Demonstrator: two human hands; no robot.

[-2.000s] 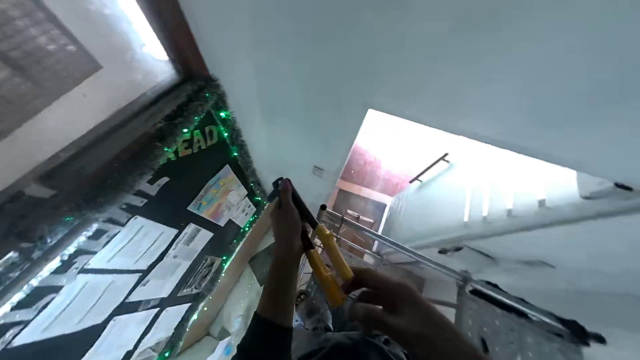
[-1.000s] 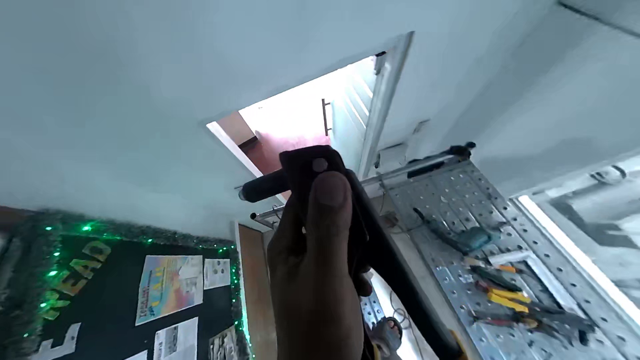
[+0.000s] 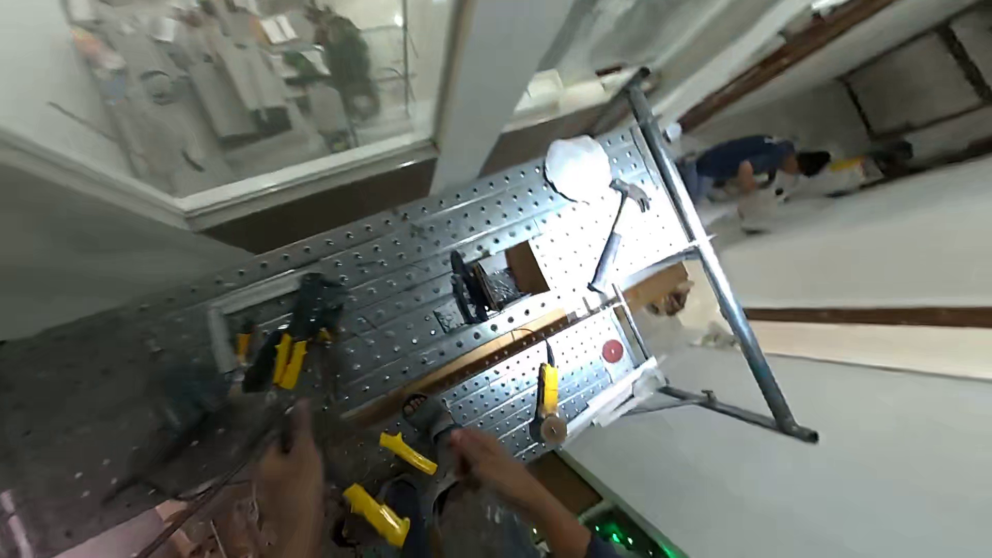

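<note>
My left hand [image 3: 293, 484], blurred at the lower left, is closed around the dark end of a yellow-handled cutter [image 3: 377, 515]; its two yellow grips point right, spread apart. My right hand [image 3: 488, 461] is right of the grips, fingers curled beside a grey rounded object [image 3: 430, 415]; whether it grips anything is unclear. Above my left hand, pliers with yellow handles [image 3: 288, 360] lie on the perforated metal platform [image 3: 387, 267]. A claw hammer [image 3: 608, 252], an open cardboard box [image 3: 529, 267], a black spool-like object [image 3: 465, 287] and a yellow-and-black tool [image 3: 549, 391] lie farther right.
A metal rail [image 3: 717, 267] crosses the platform's right end. A white rounded object [image 3: 577, 168] sits near the hammer. Beyond the rail, a person [image 3: 748, 159] bends over below. A window [image 3: 256, 85] is at upper left; a cable [image 3: 209, 496] trails at lower left.
The view has swung down from the ceiling opening and notice board to the platform. The hand that was raised with the cutter's dark head is now low, over the platform.
</note>
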